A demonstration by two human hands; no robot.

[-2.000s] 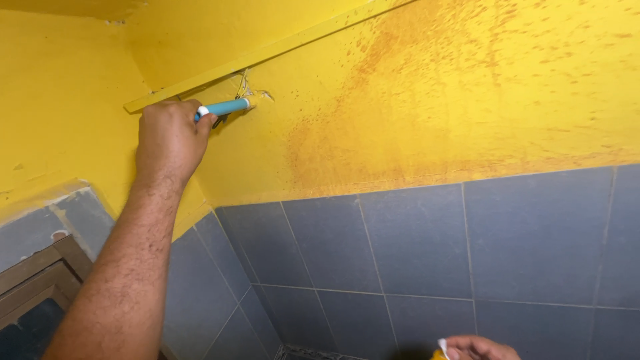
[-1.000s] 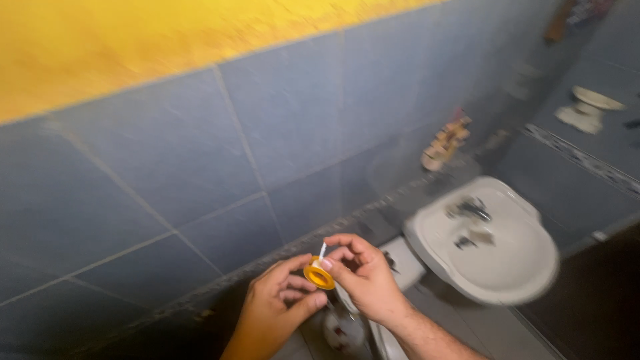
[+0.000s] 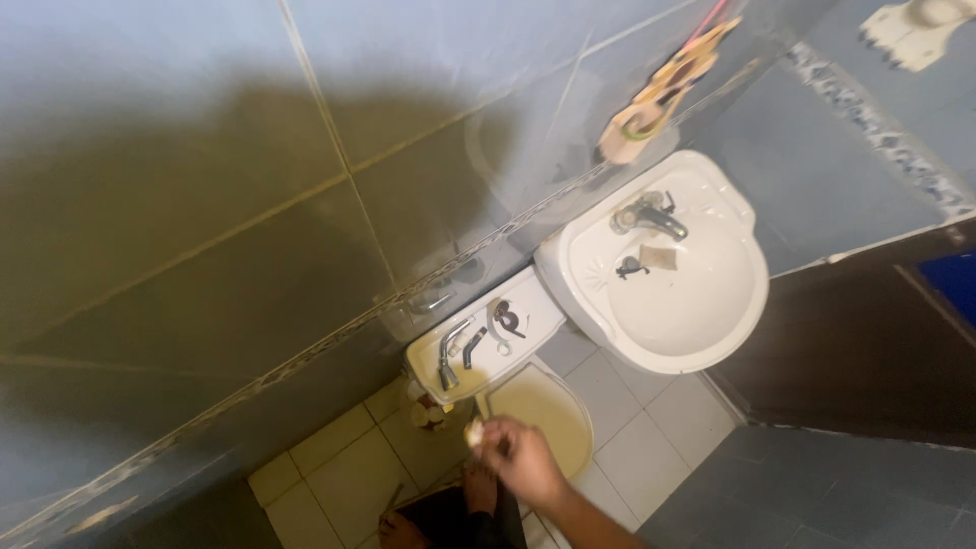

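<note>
My right hand is in the lower middle of the view, over the toilet's closed lid. Its fingers are closed on a small whitish and yellow object, too blurred to name surely. My left hand is out of the frame. Behind the lid, the white toilet tank top bears a chrome pipe fitting, a short dark fitting, a dark coiled piece and a small white ring.
A white washbasin stands right of the tank, with a chrome faucet, a small dark tap part and a beige pad on it. A wooden ornament hangs on the tiled wall. My feet are on the floor below.
The view has swung down to the toilet and basin. My left hand, beside my right one a second ago at the yellow ring, has gone out of view.
</note>
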